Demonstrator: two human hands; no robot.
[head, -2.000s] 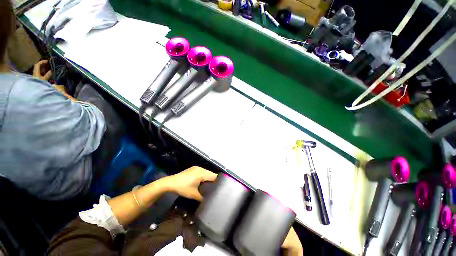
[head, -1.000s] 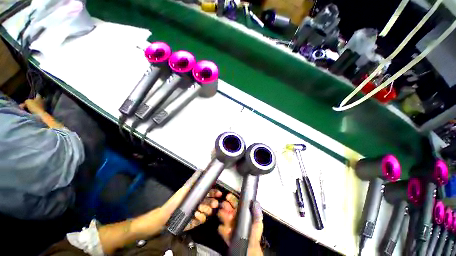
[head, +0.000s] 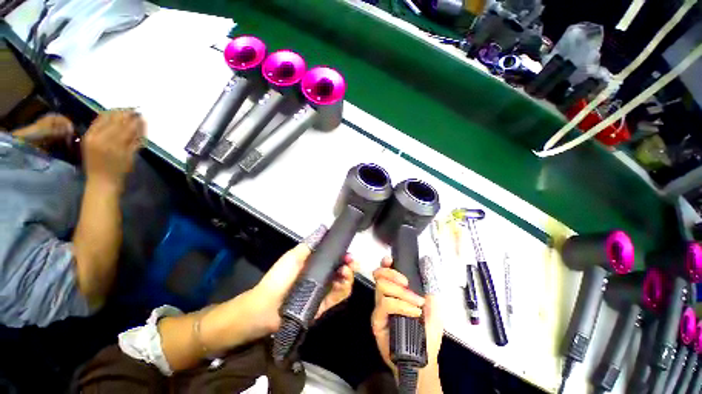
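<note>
My left hand is closed around the handle of a dark grey hair dryer. My right hand holds a second grey hair dryer by its handle, with the fingers across the front. Both dryers are held side by side over the bench's near edge, heads up and close together. Their plain grey ends with dark round openings show. The ribbed lower handle ends point down toward me. Pale coverings show on a fingertip of each hand.
Three dryers with magenta rings lie on the white bench, beyond my hands. A hammer, a dark stick and a pale thin stick lie right. More dryers lie far right. A neighbouring person sits left.
The dryers were at the near edge with large barrels toward me, then turned to show their round openings. Since then they have moved slightly up and right. The neighbour's hand has risen to the bench edge.
</note>
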